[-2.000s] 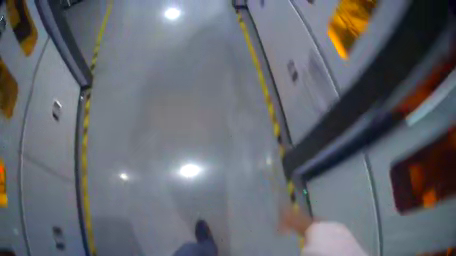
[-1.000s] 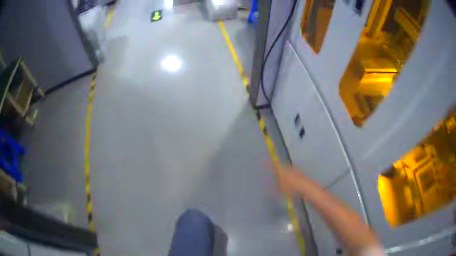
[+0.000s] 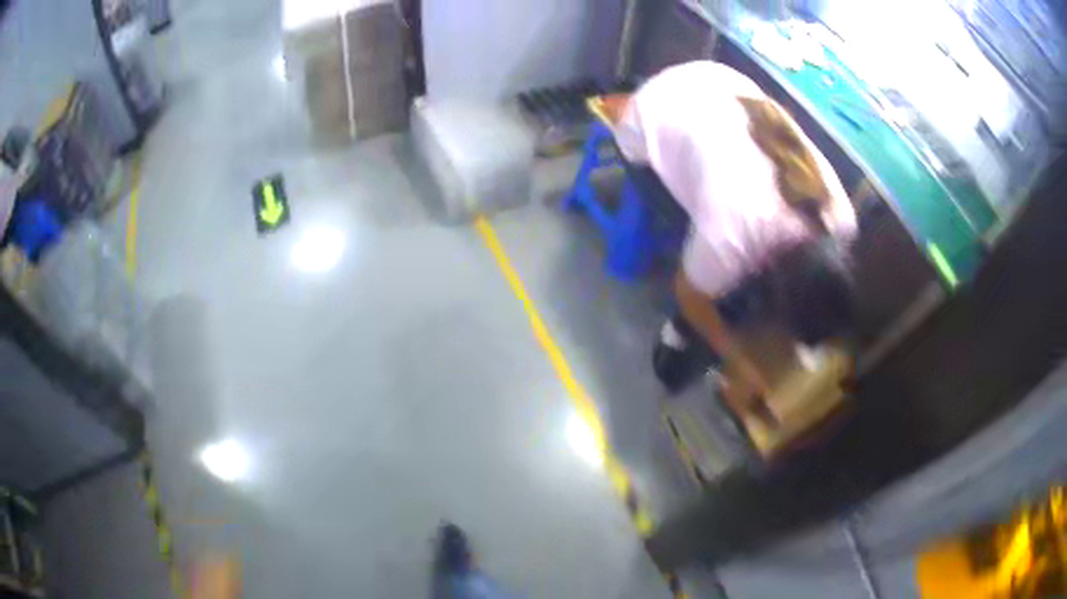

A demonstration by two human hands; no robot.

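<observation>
My left hand (image 3: 213, 576) is a small blurred patch at the bottom edge, left of centre, mostly cut off; its fingers cannot be made out. My right hand is out of the picture. Ahead on the right, another person in a pale pink top (image 3: 731, 164) sits bent forward, with a hand at a tan cardboard piece (image 3: 807, 404) low by the bench. My shoe (image 3: 451, 548) shows at the bottom centre on the grey floor.
A blue stool (image 3: 614, 222) is under the person. A pale wrapped block (image 3: 474, 158) and a tan carton (image 3: 357, 76) stand ahead. A green-topped bench (image 3: 913, 193) runs along the right. A clear plastic bag (image 3: 88, 293) lies left, beyond the yellow line.
The view has moved forward along the corridor. The orange-windowed machine has slid to the lower right corner. My right hand has left the picture, and the seated person and bench have come into view.
</observation>
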